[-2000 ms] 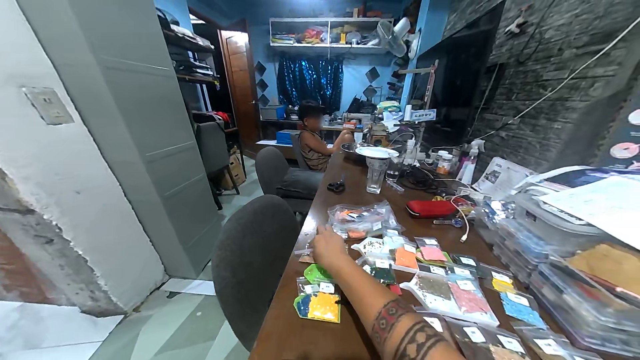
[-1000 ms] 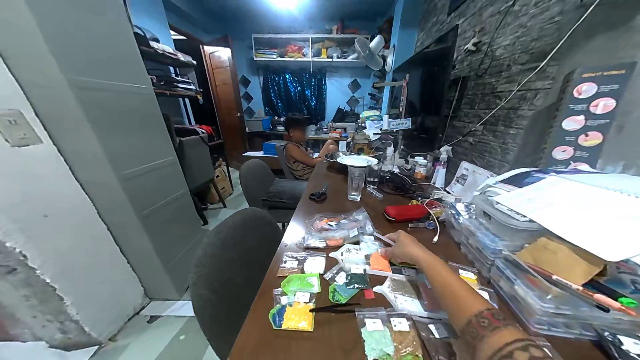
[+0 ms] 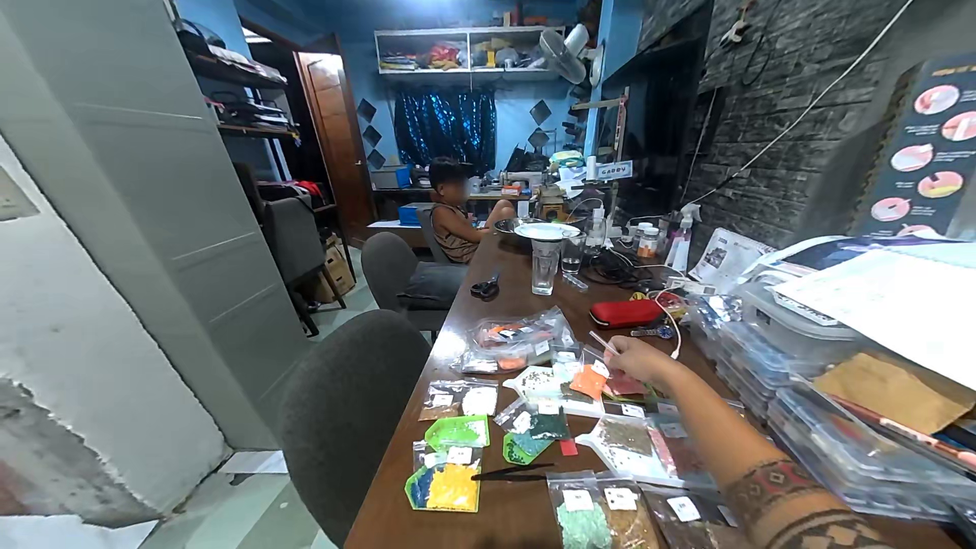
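My right hand (image 3: 640, 360) reaches in from the lower right and holds a thin pale pen-like stick (image 3: 604, 343) above the small zip bags. Just under and beside it lie a bag of orange beads (image 3: 589, 381) and a bag with reddish-pink contents (image 3: 624, 383). Nearer to me are a bag of yellow beads (image 3: 453, 488), a green tray (image 3: 457, 432), black tweezers (image 3: 512, 473), a bag of light green beads (image 3: 584, 526) and a small red square (image 3: 569, 447). Larger clear bags (image 3: 518, 339) lie beyond. My left hand is out of view.
Stacked clear plastic boxes (image 3: 839, 450) with papers (image 3: 900, 290) stand at the right. Farther along the table are a red case (image 3: 625, 313), scissors (image 3: 485, 287), a drinking glass (image 3: 544, 267) and cables (image 3: 614, 267). A person (image 3: 455, 221) sits at the far left side.
My right hand has moved from the left side of the bags to the right side. The thin stick shows in it now. The view has shifted somewhat.
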